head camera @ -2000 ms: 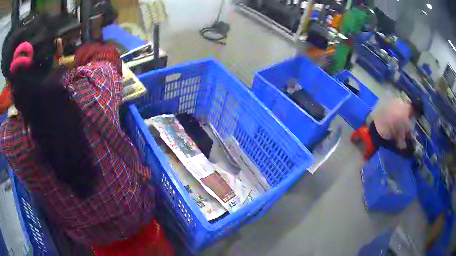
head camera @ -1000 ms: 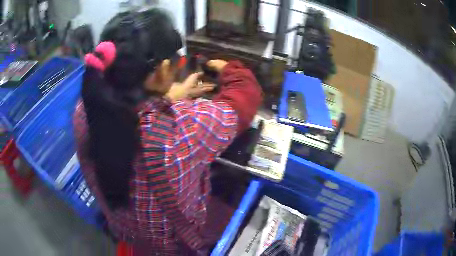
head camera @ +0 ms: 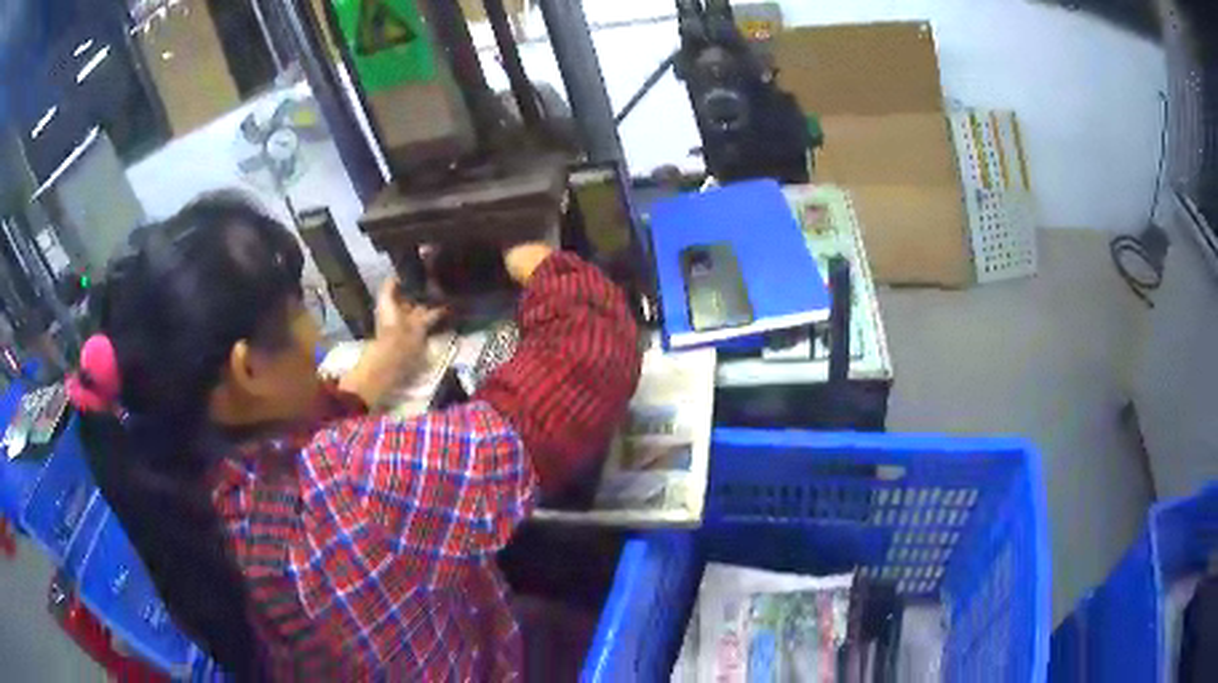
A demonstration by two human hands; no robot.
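Neither of my hands is in the picture. Nearest in front is a large blue slotted crate (head camera: 995,534), cut off by the bottom edge. In it lie printed newspaper sheets (head camera: 768,620), with dark flat parts (head camera: 875,627) beside them on the right. To the left, a seated worker in a checked shirt (head camera: 401,494) has both hands at the press machine (head camera: 468,200), which carries a green warning sign (head camera: 385,40). What those hands hold is too blurred to tell.
A blue folder (head camera: 775,240) with a dark phone-like object (head camera: 716,287) lies on a side table. A light tray (head camera: 668,440) stands between the worker and the crate. Brown cardboard (head camera: 868,160) leans on the wall. Other blue crates (head camera: 120,574) stand behind the worker, and another is at the right edge (head camera: 1182,534).
The view has swung from the crates and floor to the worker and press. The worker's hands remain at the press, with one arm raised. The near crate now shows at the lower right.
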